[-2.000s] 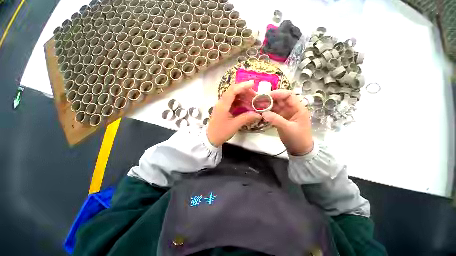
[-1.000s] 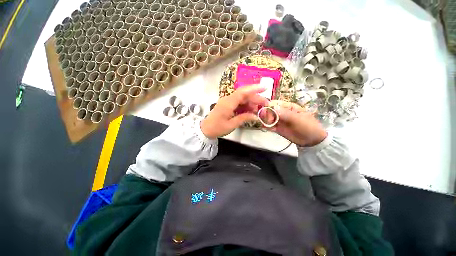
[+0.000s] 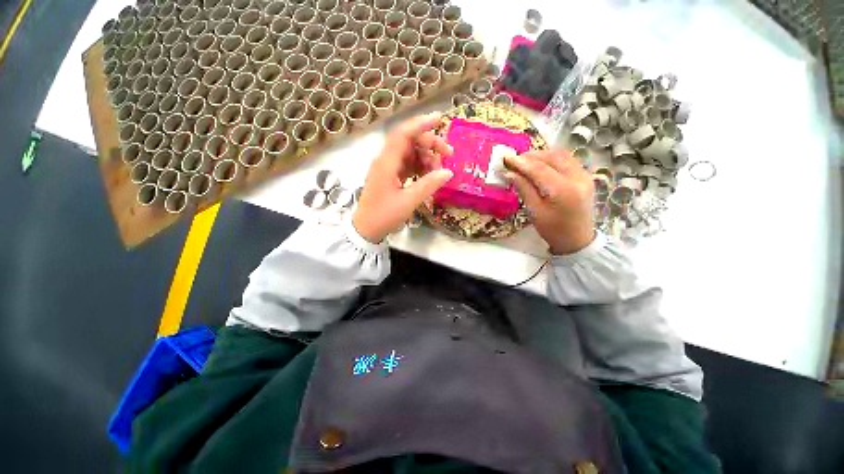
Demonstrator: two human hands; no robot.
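A bright pink packet [image 3: 472, 167] lies on a round patterned cushion [image 3: 463, 225] in front of me. My right hand [image 3: 557, 193] has its fingertips on a small white pad [image 3: 501, 165] at the packet's right part. My left hand [image 3: 398, 176] is at the packet's left side, thumb and fingers curved and apart. I cannot make out a ring in it; its palm side is partly hidden.
A board [image 3: 120, 208] packed with upright rings stands at the left. A few loose rings [image 3: 327, 190] lie before it. A jumbled ring pile [image 3: 639, 130] is at the right, with one thin ring [image 3: 702, 170] beyond. A dark lump [image 3: 539, 67] lies behind the cushion.
The hands have moved apart, my left to the left and up. The ring held between them no longer shows there. My right fingers have moved onto the white pad, and more of the packet shows.
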